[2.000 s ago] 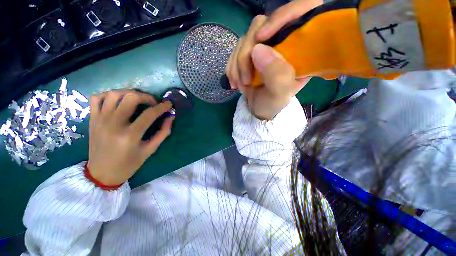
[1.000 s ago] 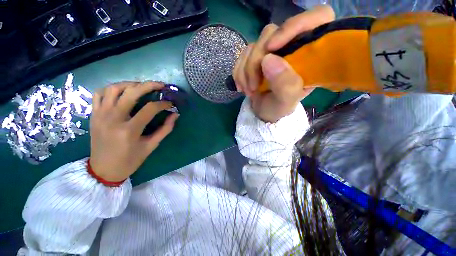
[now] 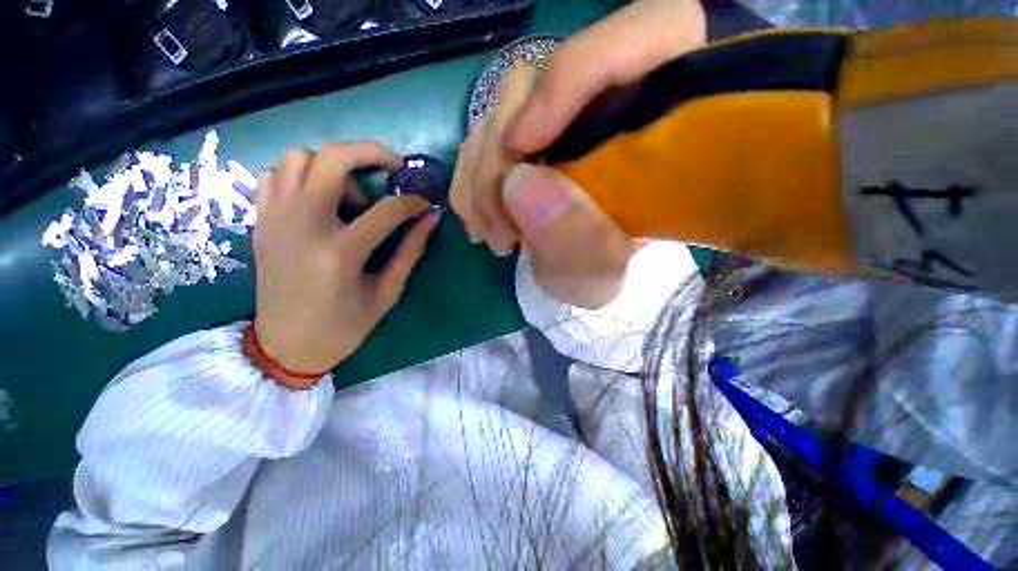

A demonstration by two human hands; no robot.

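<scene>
My left hand (image 3: 318, 240) holds a small round black unit (image 3: 419, 178) between fingertips and thumb, just above or on the green mat. My right hand (image 3: 569, 190) is shut around an orange electric screwdriver (image 3: 714, 167) with a black grip strip and a grey tape label. The screwdriver's nose is hidden behind my right fingers, which are close to the right side of the black unit. A round perforated screw plate (image 3: 502, 78) lies behind my right hand, mostly covered by it.
A heap of silvery-white slivers (image 3: 151, 229) lies left of my left hand. A black compartment tray (image 3: 257, 73) with round units is at the upper left. Clear plastic (image 3: 826, 11) shows at the top right. A blue bar (image 3: 848, 474) and long hair strands are at the lower right.
The orange screwdriver and my right hand have moved left, away from over the screw plate's edge, to beside the black unit. The whole view has shifted, so the bench things appear further right.
</scene>
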